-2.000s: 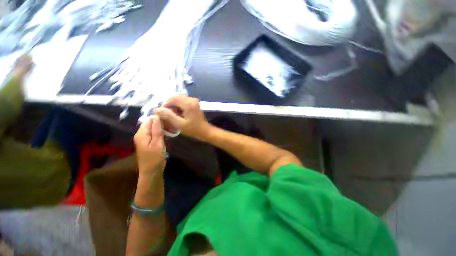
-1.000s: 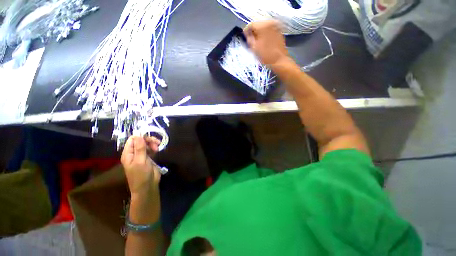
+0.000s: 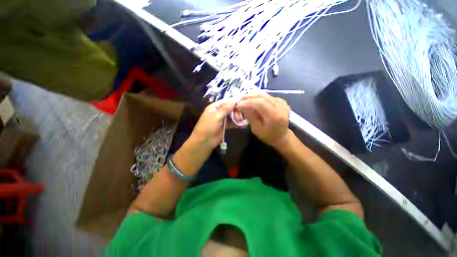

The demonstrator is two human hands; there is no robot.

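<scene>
My left hand (image 3: 213,120) and my right hand (image 3: 265,116) meet at the bench edge. Both are closed on a small white coiled cable (image 3: 239,118), partly hidden by the fingers. A plug end (image 3: 223,146) hangs down below my left hand. A thin white strip (image 3: 286,92) lies on the bench just beyond my right hand. The cable bundle (image 3: 260,37) fans over the bench, its plug ends close to my hands. The black tie tray (image 3: 333,100) holds a pile of white twist ties (image 3: 368,113), right of my right hand.
A large hank of cables (image 3: 421,60) lies beyond the tray. An open carton (image 3: 105,165) with tied white coils (image 3: 152,153) stands at my left, below the bench edge (image 3: 351,159). Red stools (image 3: 17,193) and a neighbour's yellow-green sleeve (image 3: 50,55) are at left.
My right hand has come back from the tie tray to my left hand and is now at the coil. The view has turned left, bringing the open carton's contents into sight.
</scene>
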